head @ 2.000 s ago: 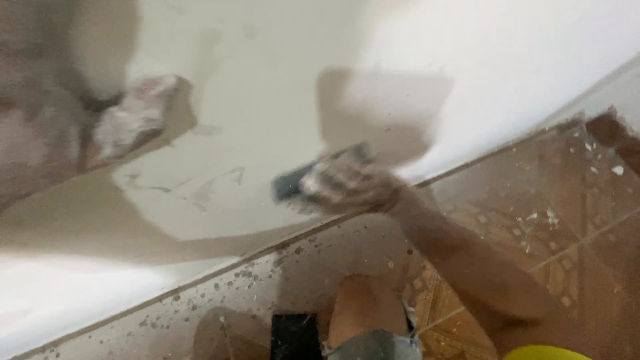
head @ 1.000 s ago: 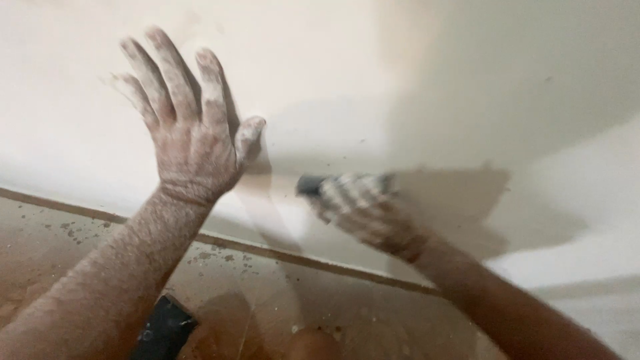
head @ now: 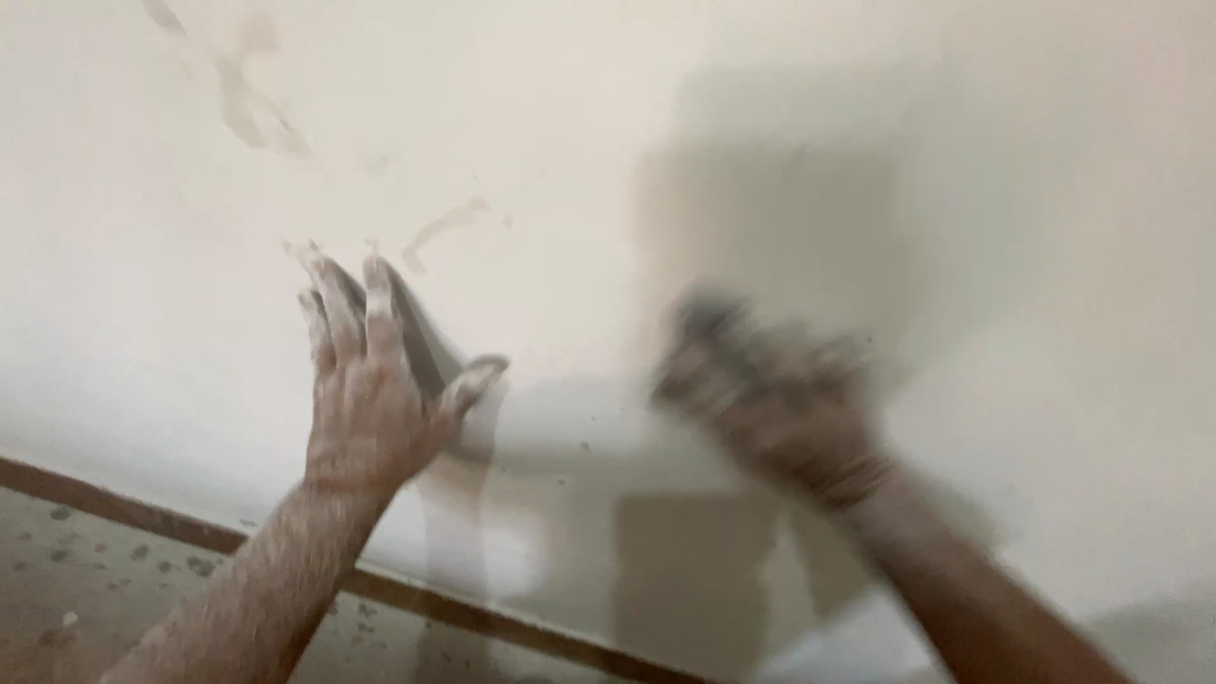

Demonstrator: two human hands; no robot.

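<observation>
Coated in pale dust, my left hand rests with fingers apart against a whitish wall, holding nothing. To its right, my right hand is blurred, its fingers curled around a small dark block at the wall surface. What exactly the block is cannot be told, as the fingers cover most of it. Brownish patches and streaks mark the wall at the upper left, and a short curved one lies just above my left hand. Shadows of the arms fall on the wall.
A brown strip runs along the foot of the wall, slanting down to the right. Below it, the floor at the lower left is dusty and spotted with dark marks.
My left hand was flat on the wall one second ago too. My right hand, still around the dark block, has moved up the wall from near its foot. The view has shifted.
</observation>
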